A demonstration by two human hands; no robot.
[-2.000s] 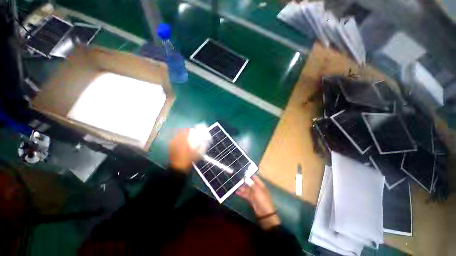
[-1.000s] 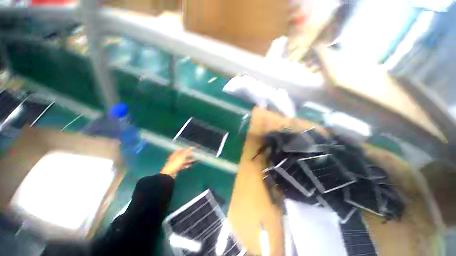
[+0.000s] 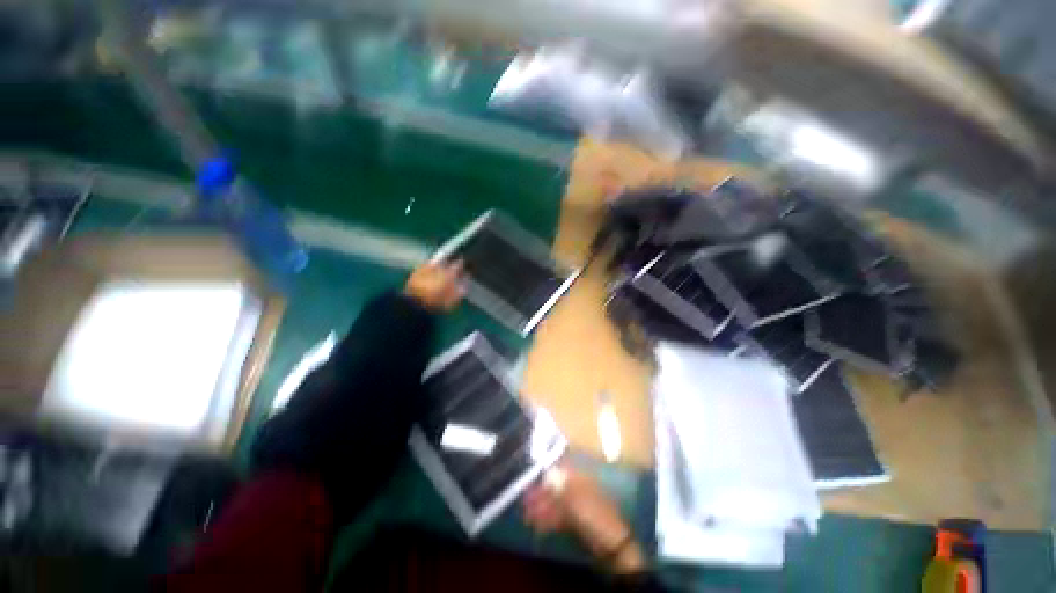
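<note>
My left hand (image 3: 438, 285) holds a dark solar panel with a pale frame (image 3: 504, 272) by its left edge, toward the far side of the bench. A second solar panel (image 3: 475, 423) lies nearer me, with bright glare on it. My right hand (image 3: 579, 512) has its fingers at this near panel's lower right corner and appears to grip it. The view is blurred, so the finger contact shows only roughly. I cannot make out a rag in either hand.
An open carton (image 3: 264, 371) with a white stack (image 3: 151, 353) is at left, a blue-capped bottle (image 3: 261, 232) behind. At right, white sheets (image 3: 735, 452) and a panel pile (image 3: 799, 278) rest on cardboard (image 3: 950, 452). A pale slim tool (image 3: 609, 426) and orange-yellow item (image 3: 957, 558) also show.
My left hand has left the near panel and taken hold of the far panel, which has moved right and nearer. My right hand is back in view. The camera view has shifted.
</note>
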